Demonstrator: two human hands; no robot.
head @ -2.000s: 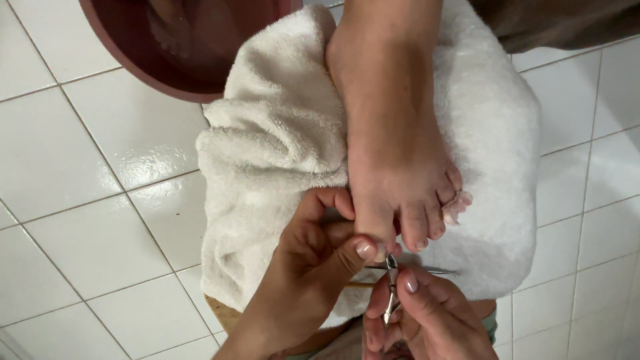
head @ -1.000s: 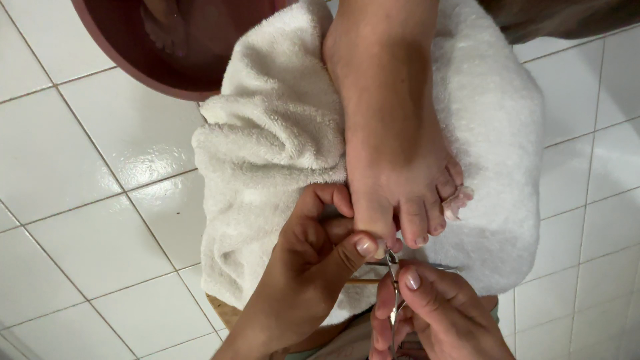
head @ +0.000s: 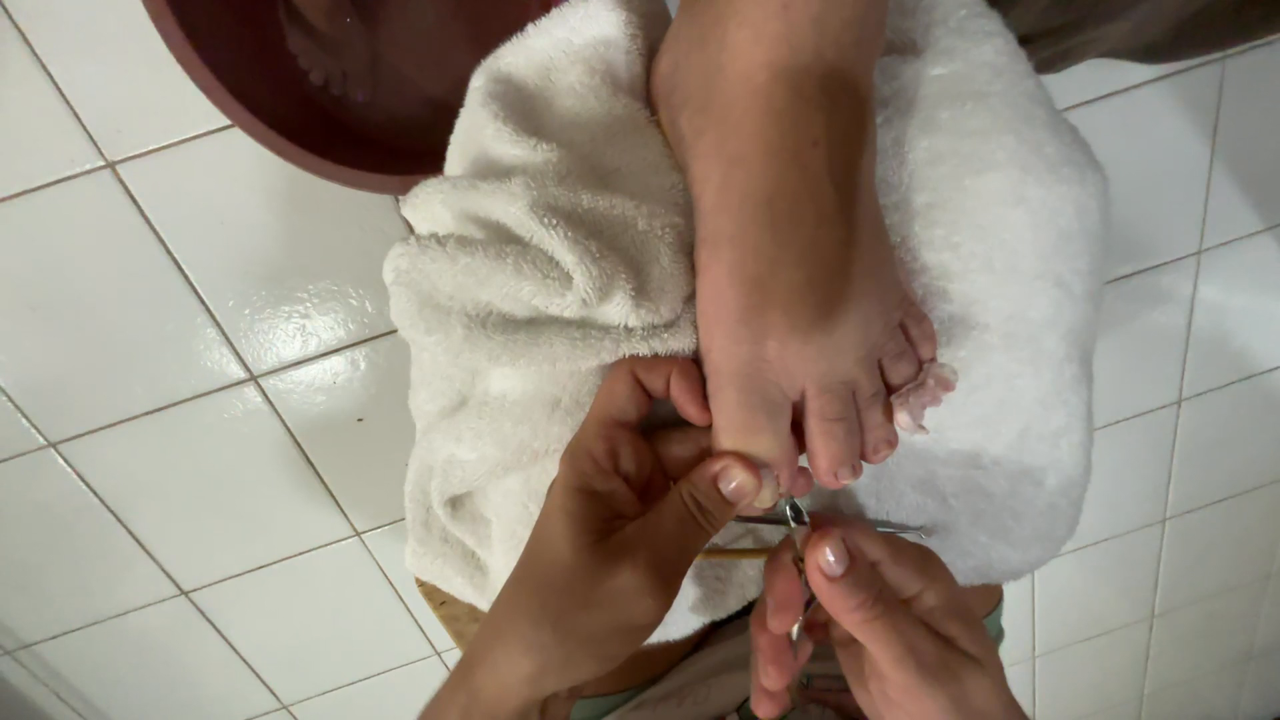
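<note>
Another person's bare foot (head: 790, 260) rests on a white towel (head: 990, 250), toes toward me. My left hand (head: 630, 510) grips its big toe (head: 755, 435), with the thumb near the nail and curled fingers at the toe's side. Metal cuticle nippers (head: 797, 515) are in my right hand (head: 870, 610), their jaws at the big toe's tip; the handles are partly hidden by my fingers. Under my hands lie a thin metal tool (head: 905, 528) and a thin yellowish stick (head: 735, 553), both partly covered. A crumpled pinkish-white piece, perhaps tissue (head: 922, 397), sits by the smallest toes.
A dark red basin (head: 290, 150) stands at the upper left, with a foot (head: 325, 50) visible in it. A bunched white towel (head: 560, 240) lies beside the raised foot. The towels cover a support with a wooden corner (head: 450, 610). White floor tiles (head: 130, 330) surround it.
My right hand and the nippers have shifted slightly at the big toe, and the angle of the nippers has changed. My left hand keeps its hold on the toe.
</note>
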